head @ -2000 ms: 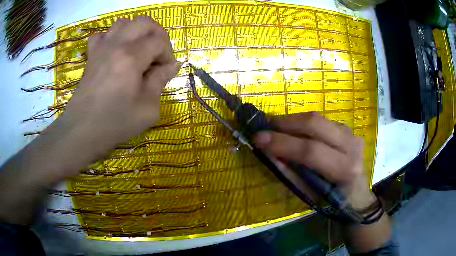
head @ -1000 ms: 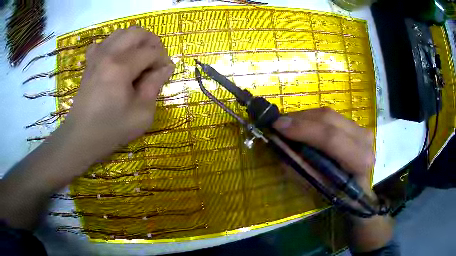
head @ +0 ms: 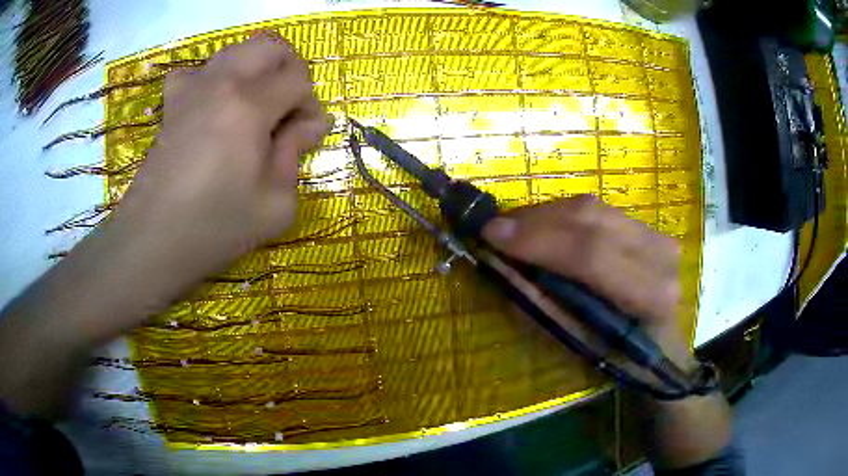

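The yellow heater panel (head: 521,307) lies flat, with a grid of fine lines and bright glare across its upper middle. My right hand (head: 586,260) holds the soldering iron (head: 470,206) by its dark handle. The iron's tip points up and left, close to my left fingertips, with the thin feed tube ending beside it. My left hand (head: 232,139) is over the panel's upper left with thumb and fingers pinched. A lead wire end shows faintly at the fingertips, mostly lost in glare. Whether the tip touches it cannot be told. Rows of dark lead wires (head: 307,313) lie across the panel's left part.
A bundle of red-brown wires (head: 51,46) lies at the upper left. A black box (head: 762,121) with a cable stands at the right. A second yellow panel (head: 832,251) shows at the far right. Part of a round yellowish object (head: 655,7) is at the top edge.
Since one second ago, the iron's tip has moved slightly left and down, closer to my left fingertips. Two seconds ago it was in nearly the same place. My left hand stays pinched.
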